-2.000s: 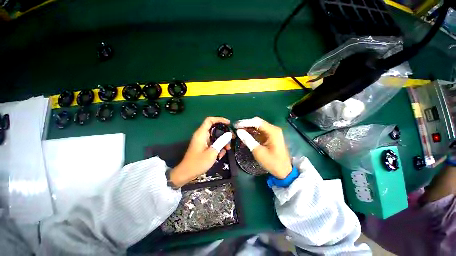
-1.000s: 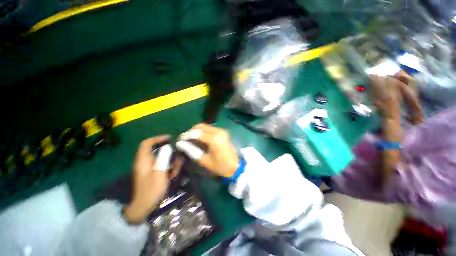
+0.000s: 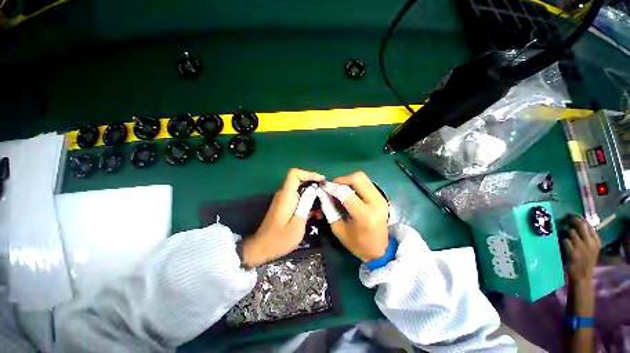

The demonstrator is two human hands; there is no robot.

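Note:
My left hand (image 3: 282, 217) holds a round black unit (image 3: 309, 185), mostly hidden by the fingers. My right hand (image 3: 359, 215) meets it there, with thumb and fingertips pressed at the unit; whether they pinch a small part cannot be told. White cots cover both thumbs and a right finger. The hands are above the far section of the black parts tray and the screw dish, whose edge (image 3: 381, 194) shows behind my right hand. The near tray section holds many silver metal pieces (image 3: 283, 286).
Two rows of black units (image 3: 209, 125) lie along the yellow line; two more lie beyond. White foam sheets (image 3: 117, 224) are left. The black screwdriver (image 3: 449, 103) hangs right, over clear bags (image 3: 476, 155). A teal box (image 3: 521, 255), grey control box (image 3: 599, 165) and neighbour's hand (image 3: 580, 245) are right.
The view swung right and came back. My right fingers have moved onto the unit, away from above the dish. The two far units have shifted right. The neighbour's hand now rests by the teal box.

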